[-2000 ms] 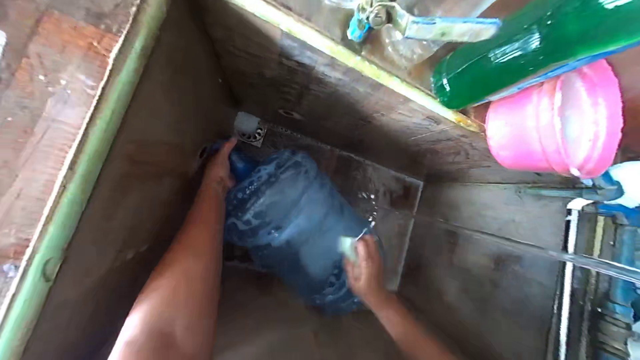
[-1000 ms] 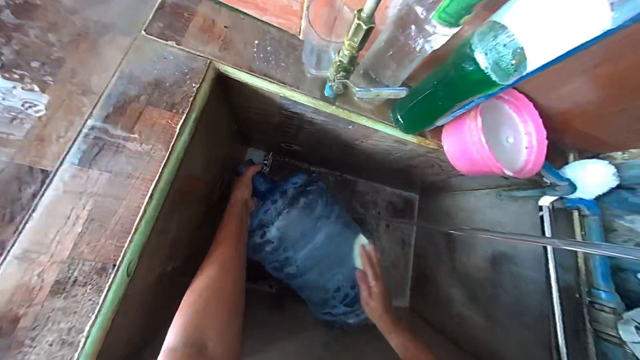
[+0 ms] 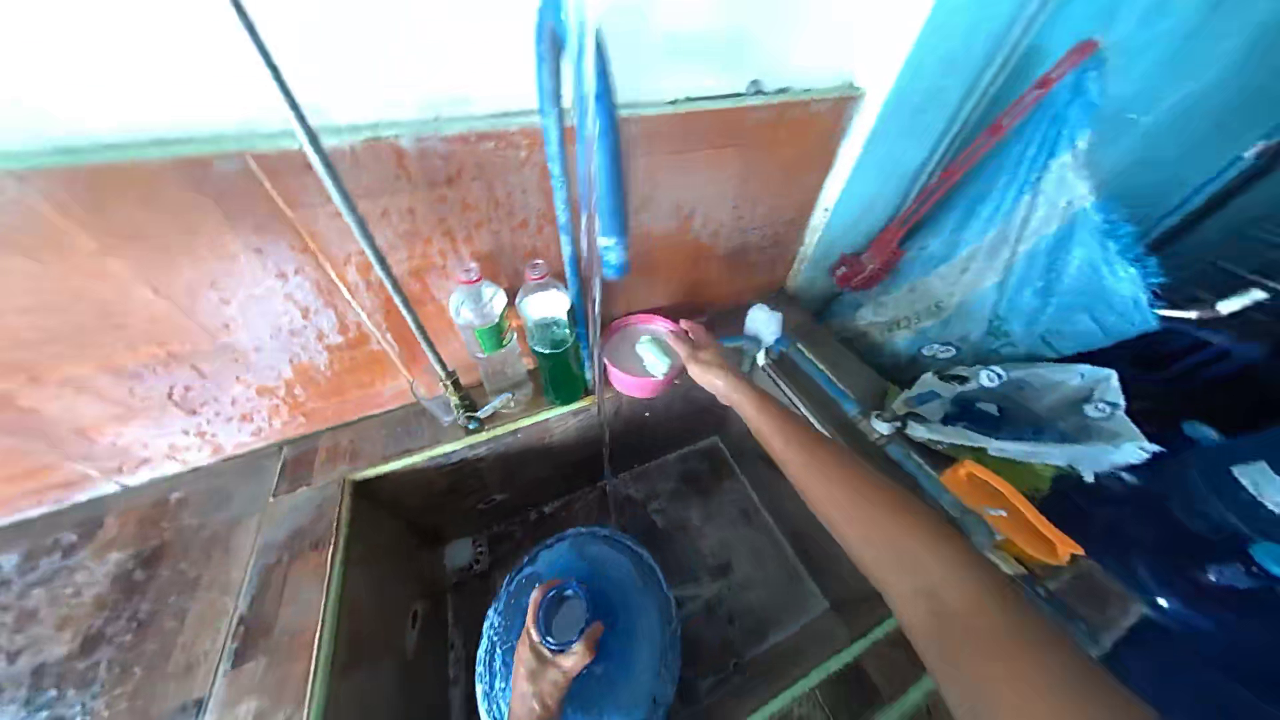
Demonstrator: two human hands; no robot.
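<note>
A large blue plastic water jug (image 3: 635, 625) stands in the tiled basin (image 3: 400, 560) with its mouth facing up. My left hand (image 3: 545, 650) grips the jug around its neck. My right hand (image 3: 705, 360) reaches to the far right corner of the basin, fingers at the rim of a pink plastic tub (image 3: 632, 386). A pale green and white sponge or scrubber (image 3: 654, 356) lies in the tub beside my fingertips; whether they touch it cannot be told.
Water falls in a thin stream (image 3: 603, 440) behind the jug. A clear bottle (image 3: 500, 365), a bottle of green liquid (image 3: 557, 365) and a brass valve (image 3: 462, 400) line the back ledge. Blue pipes (image 3: 830, 380), a white brush (image 3: 763, 325) and an orange plastic piece (image 3: 1010, 515) are right.
The jug has gone from lying on its side to upright. My right hand has moved from the jug's side to the pink tub, where the scrubber now lies. The view has tilted up.
</note>
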